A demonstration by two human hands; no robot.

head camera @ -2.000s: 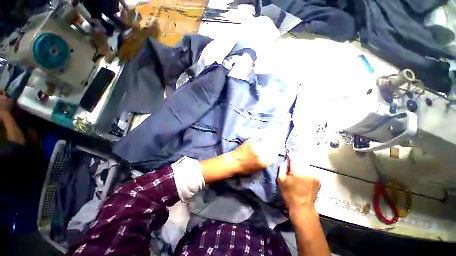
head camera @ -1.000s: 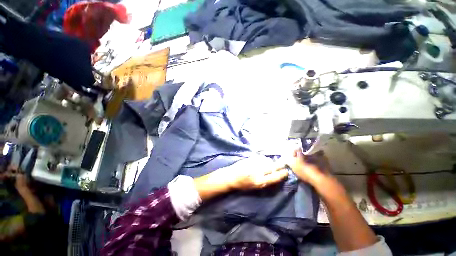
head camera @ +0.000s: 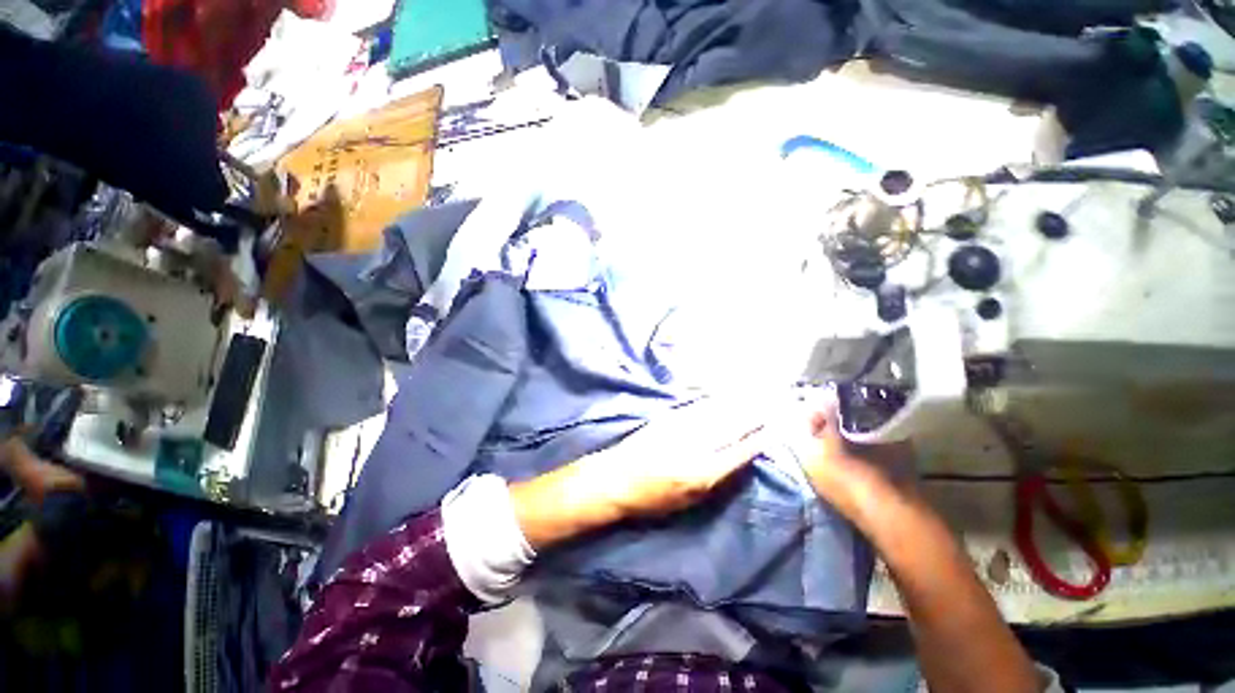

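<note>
The grey-blue garment (head camera: 454, 366) lies over the table and my lap, with whitish-grey fabric on its far part. My left hand (head camera: 691, 454) lies on the cloth with fingers stretched toward the needle area; glare washes out its fingertips. My right hand (head camera: 829, 454) is at the cloth edge by the needle area, its fingertips close to my left ones. Whether either hand pinches the cloth is lost in the glare. The white sewing machine head (head camera: 1111, 284) is at the right, its presser foot area (head camera: 870, 404) just beyond my right fingertips.
Red and yellow-handled scissors (head camera: 1063, 542) lie on the machine bed. Dark garments (head camera: 759, 54) are heaped at the far side. A brown board (head camera: 359, 169) and green mat (head camera: 440, 34) are at the back left. A neighbouring machine (head camera: 129, 332), a person's arm and a mesh basket (head camera: 203, 609) are at left.
Since the oldest frame, both hands and the cloth edge have moved up to the needle area, and the red thing at my right fingers no longer shows. Since the middle frame, the hands have barely moved.
</note>
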